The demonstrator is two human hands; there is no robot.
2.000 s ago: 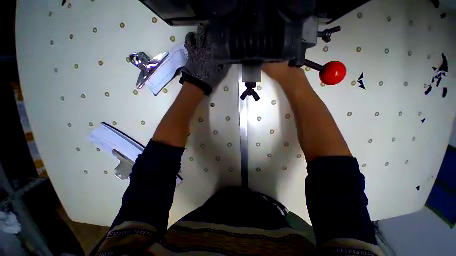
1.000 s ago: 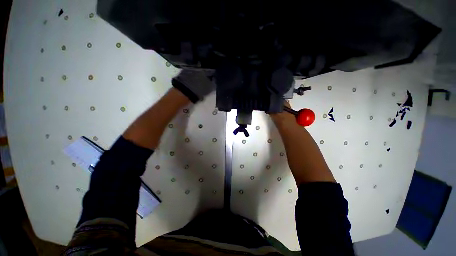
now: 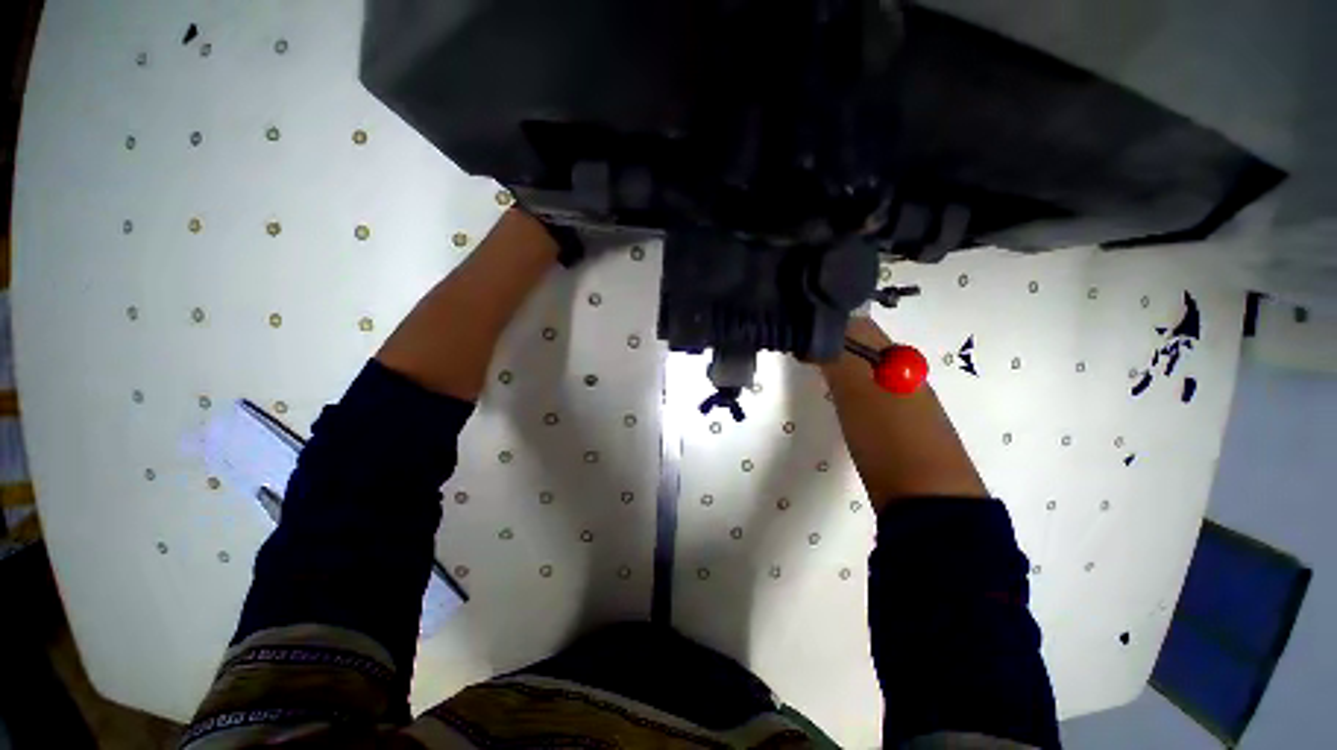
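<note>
The black and grey machine head (image 3: 763, 286) covers the working area at the upper middle. Both my hands are hidden under it. Only the dark wrist strap (image 3: 563, 242) of my left hand's glove shows at the head's left edge. My right forearm (image 3: 889, 425) runs up under the head's right side, beside the guard height lever with its red ball (image 3: 900, 369). What either hand holds is hidden, and so is the blade. The silver slot cover strip (image 3: 667, 513) runs from the bright area down to my body.
A white-topped fabric stack (image 3: 252, 448) with a dark edge lies at the left, partly behind my left sleeve. Small black offcuts (image 3: 1170, 352) lie at the right, with a few scraps (image 3: 968, 356) near the red ball. A blue panel (image 3: 1229, 633) stands beyond the table's right edge.
The view has shifted, and the machine head covers more of the table. My left glove has gone from view under the head. The clipped piece at upper left no longer shows.
</note>
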